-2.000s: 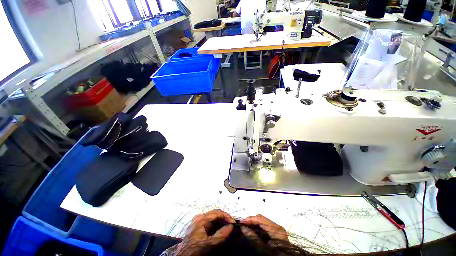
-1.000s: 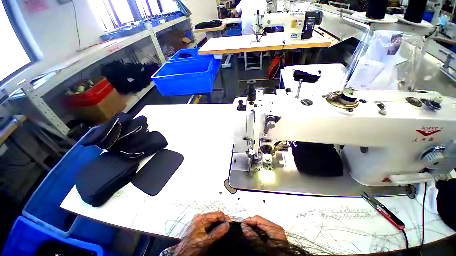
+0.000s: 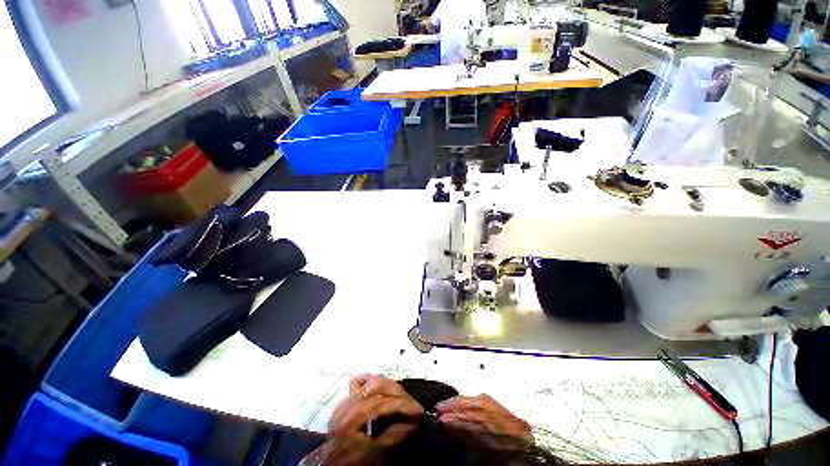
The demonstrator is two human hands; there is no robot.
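My left hand (image 3: 378, 416) and my right hand (image 3: 480, 417) are at the bottom centre, at the table's front edge. Both hold a small black workpiece (image 3: 428, 391) between them. Its lower part merges with a dark area at the frame's edge. The sewing machine (image 3: 582, 223) stands beyond the hands to the right, its lamp lighting the needle area (image 3: 485, 319). A black fabric piece (image 3: 579, 289) lies under the machine arm, away from the hands.
Flat black panels (image 3: 289, 312) and a pile of black pieces (image 3: 232, 250) lie on the left of the white table (image 3: 364, 246). Red and black snips (image 3: 699, 386) lie at the right. Loose threads cover the front. A blue bin (image 3: 337, 141) stands behind.
The black workpiece now shows above and between my hands. My left hand has shifted slightly and its fingers have turned over the fabric. The other things on the table have not moved.
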